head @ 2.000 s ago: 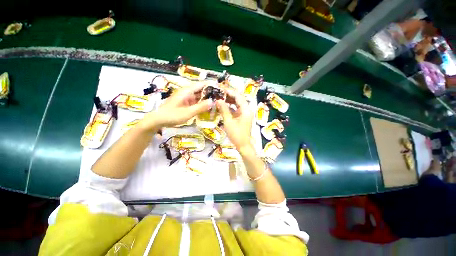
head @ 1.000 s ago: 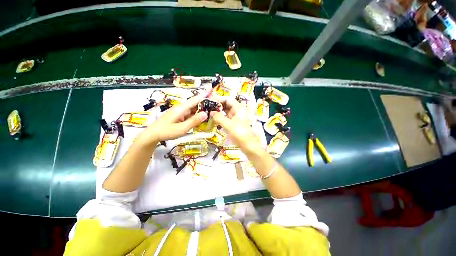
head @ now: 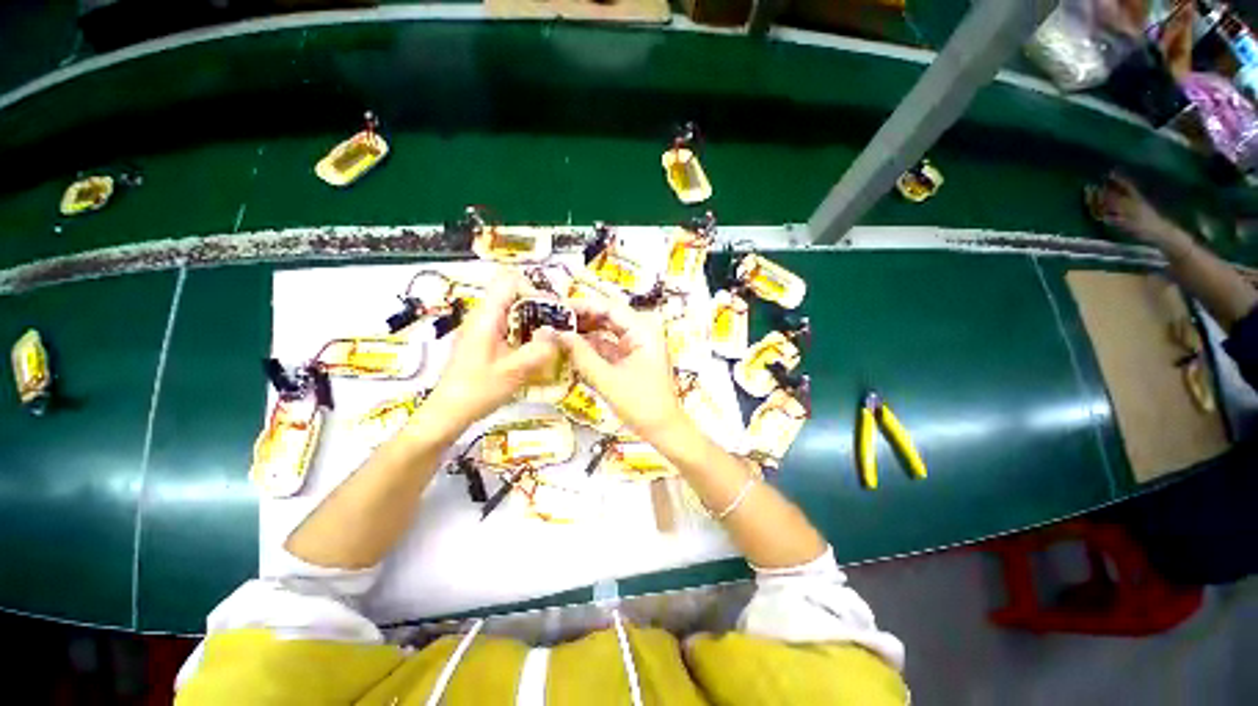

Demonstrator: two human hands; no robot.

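My left hand (head: 483, 361) and my right hand (head: 628, 370) meet above the middle of the white mat (head: 414, 545). Between them they hold a housing half (head: 546, 370) with a small black module (head: 542, 319) at its far end. My left hand grips the left side. My right hand's fingers are at the right side of the black module. Fingers hide much of the held unit. Several other housing halves lie around on the mat, such as one (head: 287, 448) at the left and one (head: 524, 444) just nearer me, with black parts and thin red wires.
Yellow-handled pliers (head: 887, 441) lie right of the mat. A pale rail (head: 180, 251) and green conveyor (head: 483, 131) with spaced-out units run beyond. A grey post (head: 904, 131) slants over the rail. Brown cardboard (head: 1117, 372) and another person's arm (head: 1193, 262) are at far right.
My hands have moved slightly left and nearer me with the held unit. The units on the conveyor stand further right in view. Another person's arm has appeared at far right.
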